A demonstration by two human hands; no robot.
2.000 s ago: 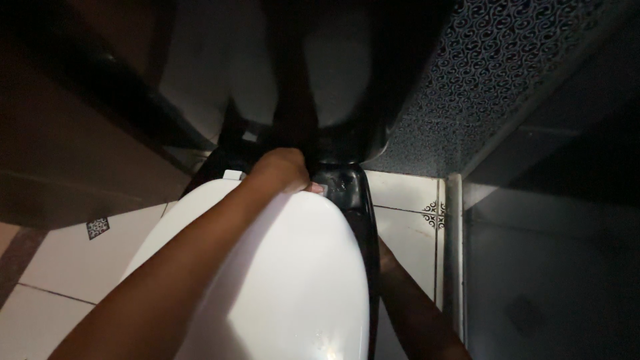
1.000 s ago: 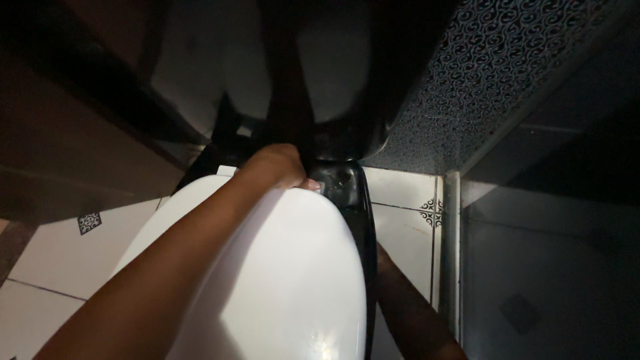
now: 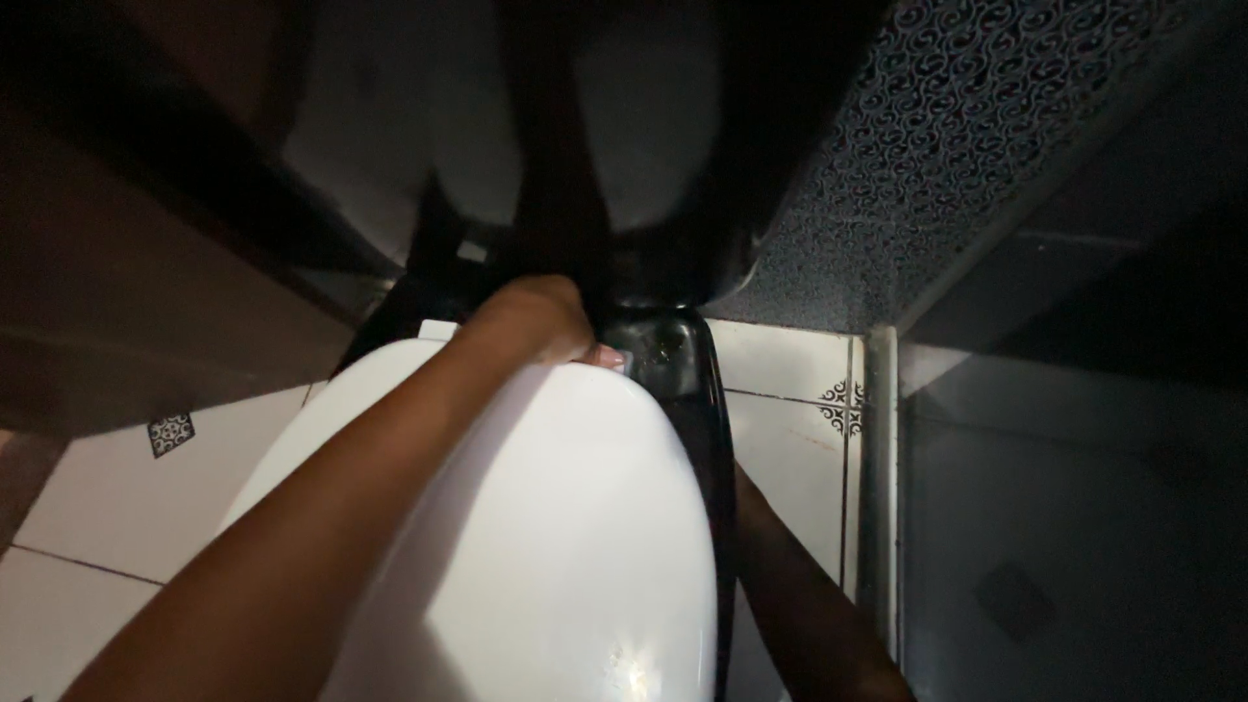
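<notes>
A white toilet lid point(image 3: 565, 507) lies over a black toilet bowl point(image 3: 673, 361). My left hand point(image 3: 541, 317) reaches across it to the hinge end, its fingers curled down at the right hinge; a fingertip shows beside a small pale hinge piece point(image 3: 624, 363). Whether the fingers grip that piece is hidden. Another white hinge piece point(image 3: 439, 330) shows left of my wrist. My right forearm passes down along the right side of the bowl, and my right hand is hidden behind or under the black rim.
A glossy black cistern point(image 3: 624, 146) rises behind the hinges and mirrors the lid and arm. White floor tiles point(image 3: 790, 448) with black motifs lie on both sides. At right are a patterned wall point(image 3: 936, 146) and a dark panel with a pale edge strip point(image 3: 884, 487). A brown surface point(image 3: 146, 292) stands at left.
</notes>
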